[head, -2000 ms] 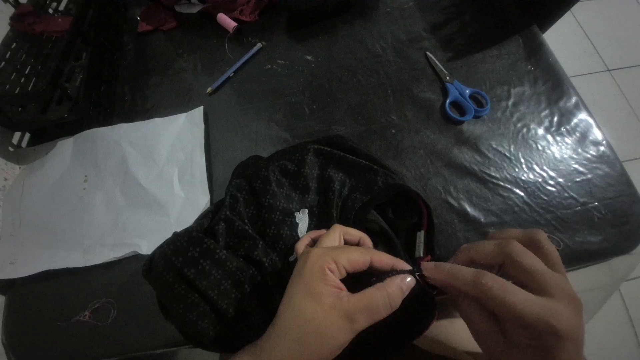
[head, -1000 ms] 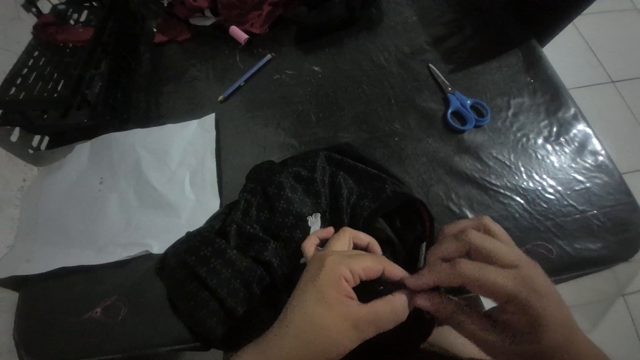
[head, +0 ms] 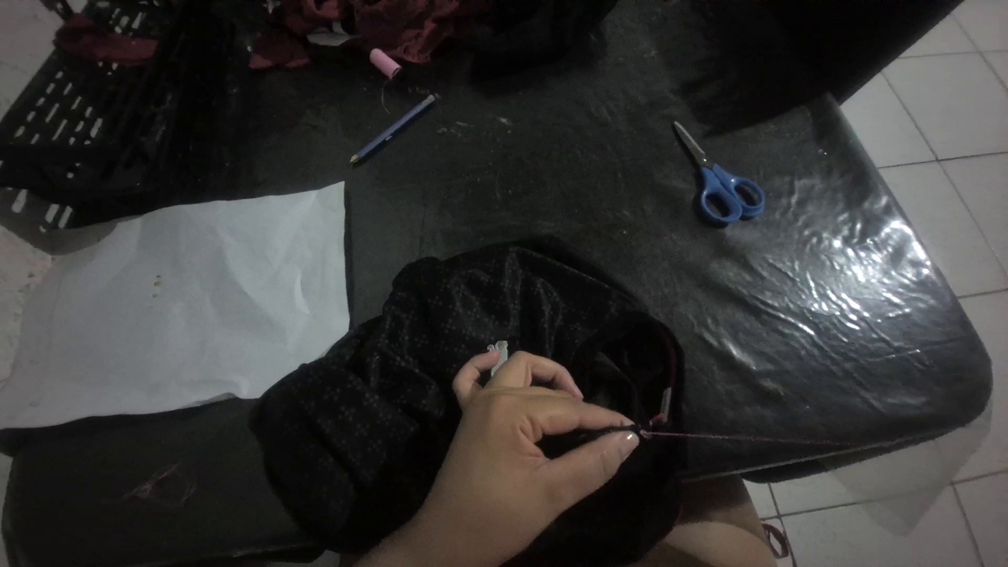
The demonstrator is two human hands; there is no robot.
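Observation:
A black patterned garment (head: 472, 315) lies bunched at the table's near edge, its round opening at the right with a dark red inner edge. My left hand (head: 543, 433) pinches a fold of the fabric between thumb and index finger, beside that opening. From the pinched spot a thin pink thread (head: 740, 437) runs taut to the right. My right hand is out of view, though a blurred pale shape shows over the floor at the lower right. A white tag or print shows by the curled fingers of the left hand. No needle can be made out.
Blue-handled scissors (head: 728, 193) lie at the right of the black-covered table (head: 551, 173). White paper (head: 189, 307) is at left, a loose thread tangle (head: 165, 484) below it. A blue pencil or pen (head: 392, 128), a pink thread spool (head: 385, 64), dark red fabric (head: 409, 24) and a black plastic crate (head: 55, 102) lie beyond.
My right hand has left the fabric and gone out of view, and the pink thread now stretches out to the right. The left hand keeps its pinch on the garment.

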